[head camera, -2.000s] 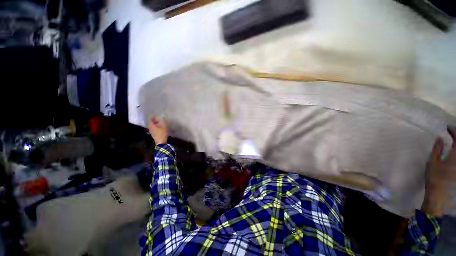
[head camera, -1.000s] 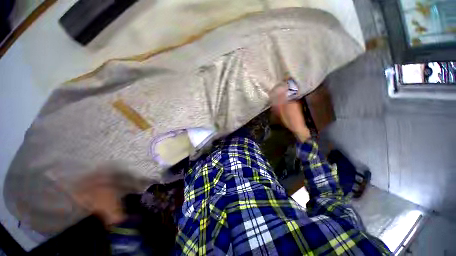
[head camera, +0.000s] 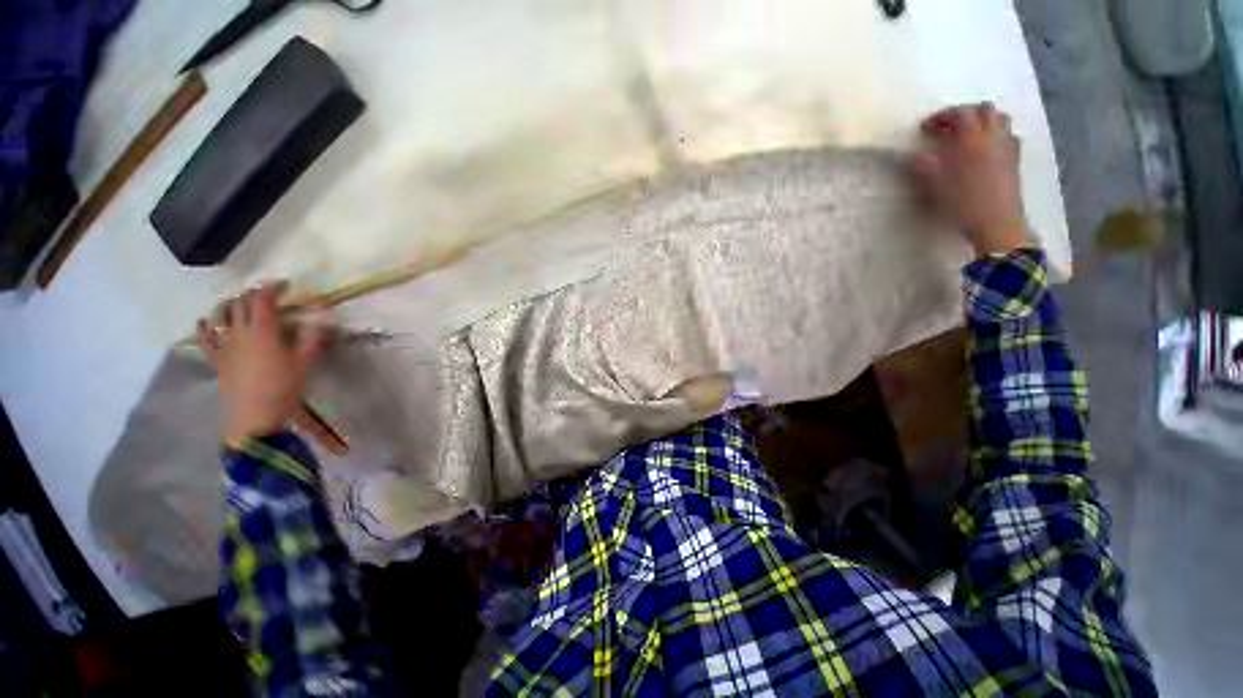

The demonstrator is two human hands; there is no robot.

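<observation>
A grey-beige garment (head camera: 818, 259), wrong side up, lies across the near part of the table, with folds in its middle. A thin mustard edge line runs along its far side at the left. A short mustard strip (head camera: 322, 428) shows beside my left wrist. My left hand (head camera: 262, 357) lies on the garment's far left edge, fingers pointing away; whether it grips cloth cannot be told. My right hand (head camera: 971, 171) is at the far right corner, fingers bent and slightly blurred; its hold on the cloth is unclear.
A dark oblong block (head camera: 259, 153) lies at the far left of the white table (head camera: 518, 82). A wooden ruler (head camera: 123, 177) is left of it. Black scissors (head camera: 246, 30) lie beyond. Dark blue-purple cloth (head camera: 52, 89) is at the upper left edge. Grey floor shows at right.
The view has turned, and ruler and scissors show more fully. My left hand has moved to the garment's far left edge, my right hand from the near edge to the far right corner.
</observation>
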